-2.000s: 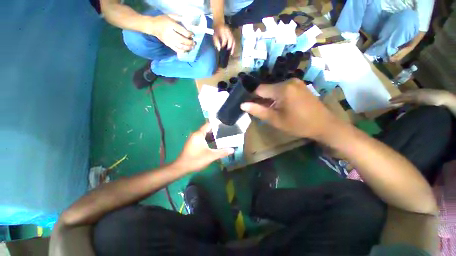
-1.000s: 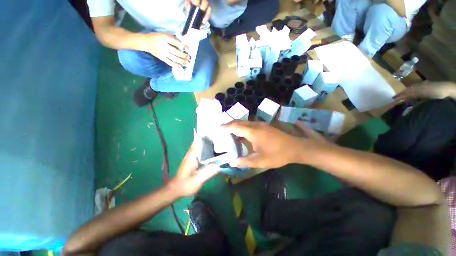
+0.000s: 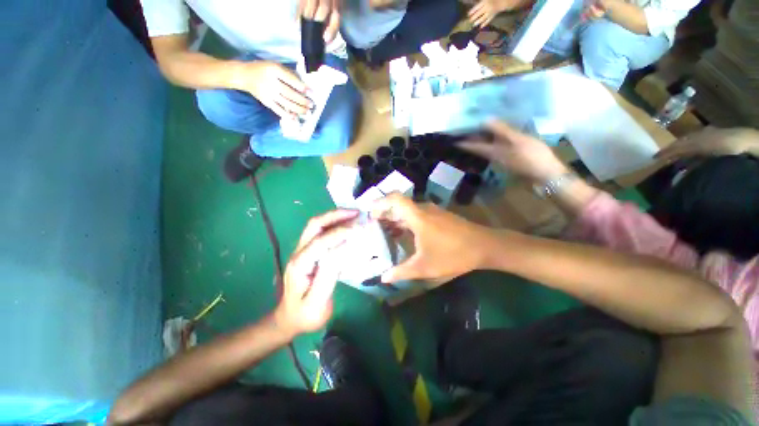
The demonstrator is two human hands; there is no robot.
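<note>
A white and pale blue product box [image 3: 364, 251] is held between my two hands, its end facing me; my fingers cover its top part. My left hand [image 3: 312, 270] is on its left side with the fingers bent over the top edge. My right hand [image 3: 433, 241] grips its right side with thumb and fingers. Whether the end flaps are fully closed is unclear. Black tubes [image 3: 399, 153] stand in a cluster beyond my hands, with white box ends [image 3: 446, 176] among them.
Brown cardboard [image 3: 520, 210] lies under the tubes. A person opposite holds a black tube [image 3: 313, 43] at an open carton [image 3: 310, 104]. Another person's arm in a pink sleeve [image 3: 624, 220] reaches in from the right near a blurred pale box [image 3: 483, 104]. A large white sheet [image 3: 612, 133] lies behind.
The black tube I held is out of sight and the carton's open mouth now shows as a white end. The pink-sleeved arm has come in from the right. The person opposite has lowered a tube to a carton.
</note>
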